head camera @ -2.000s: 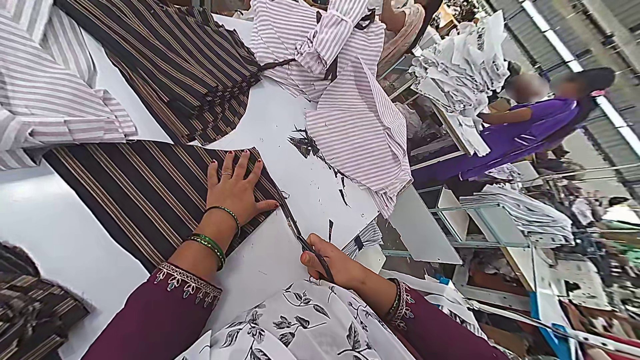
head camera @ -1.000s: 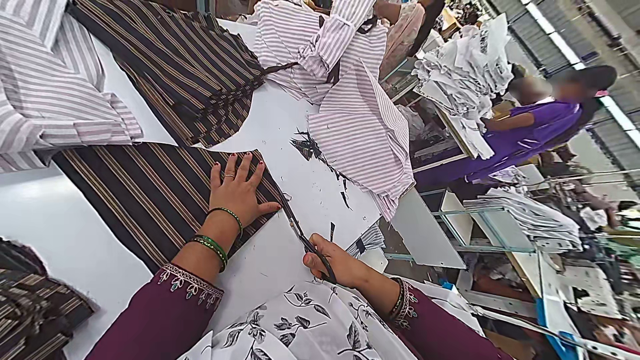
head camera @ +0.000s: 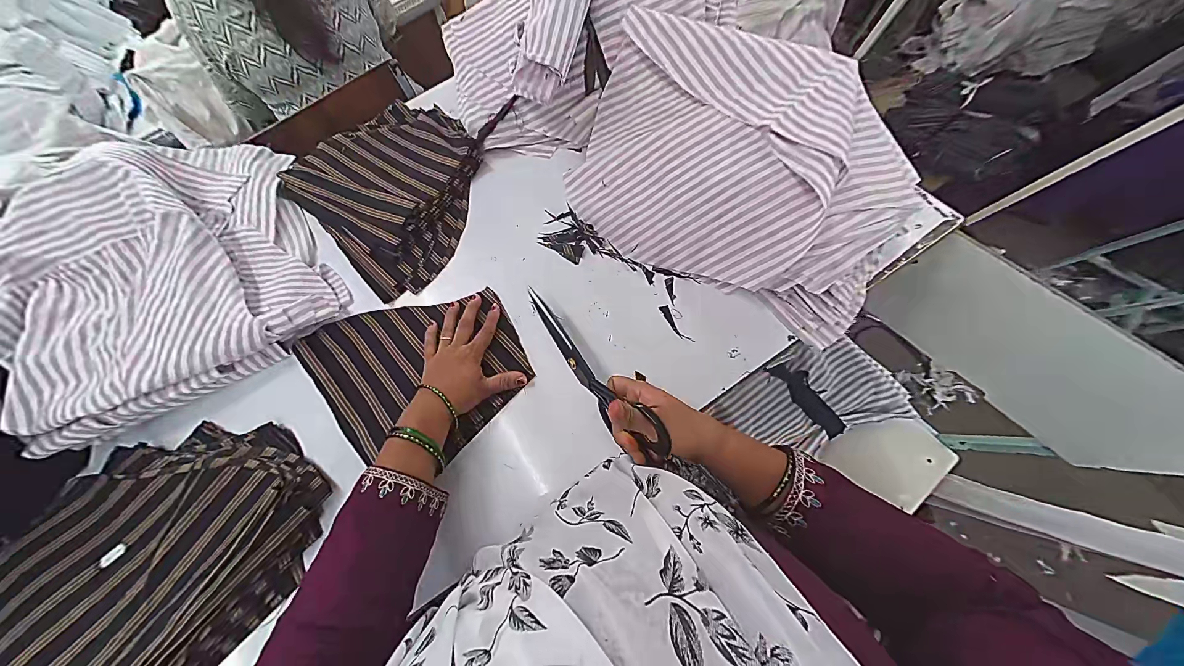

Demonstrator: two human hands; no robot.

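Note:
My left hand [head camera: 464, 363] lies flat, fingers spread, on a dark striped fabric piece [head camera: 356, 370] on the white table. It presses the cloth near its right edge. Black-handled scissors [head camera: 575, 363] are held in my right hand [head camera: 661, 421], their blades pointing up and left, just right of the fabric and apart from it. The blades look closed or nearly so. Dark fabric scraps [head camera: 573, 240] lie beyond the scissor tips. A gathered stack of the same dark striped fabric [head camera: 388, 185] lies above my left hand.
Pink-and-grey striped cloth lies in piles at left [head camera: 148, 277] and upper right [head camera: 721, 166]. More dark striped pieces [head camera: 157, 546] are at lower left. A grey striped cloth [head camera: 814, 393] lies beside the table's right edge. Someone in zigzag-patterned clothing [head camera: 287, 55] is at the top left.
The scissors, earlier at the dark fabric's right edge, are now apart from it. My left hand still presses the cloth. The view has turned considerably to the left.

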